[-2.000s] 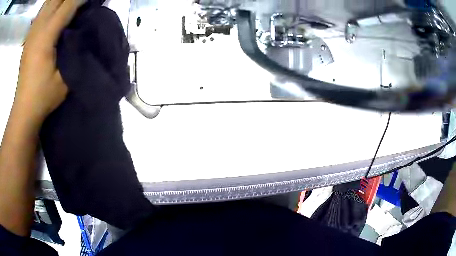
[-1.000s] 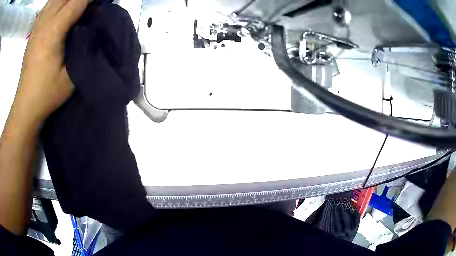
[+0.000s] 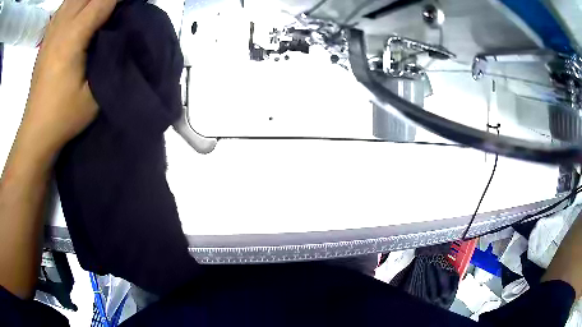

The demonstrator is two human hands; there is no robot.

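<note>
My left hand [image 3: 67, 80] is at the upper left, its fingers partly cut off by the top edge. It holds a folded black fabric piece [image 3: 124, 159], which hangs from the machine bed over the table's front edge toward my lap. The presser foot and needle area [image 3: 290, 43] of the sewing machine show at the top centre, with no fabric under them. My right hand is out of the picture; only part of the right forearm [image 3: 568, 255] shows at the right edge.
A table-edge ruler [image 3: 319, 249] runs along the front. A black cable [image 3: 485, 201] hangs at the right. Below right are a red basket [image 3: 461, 255], dark pieces [image 3: 427, 281] and white scraps. A blue crate [image 3: 102, 303] is below left. A dark curved bar crosses the upper right.
The view has shifted, so the machine head shows more fully at the upper right than two seconds ago. My left hand and the black fabric keep nearly the same pose.
</note>
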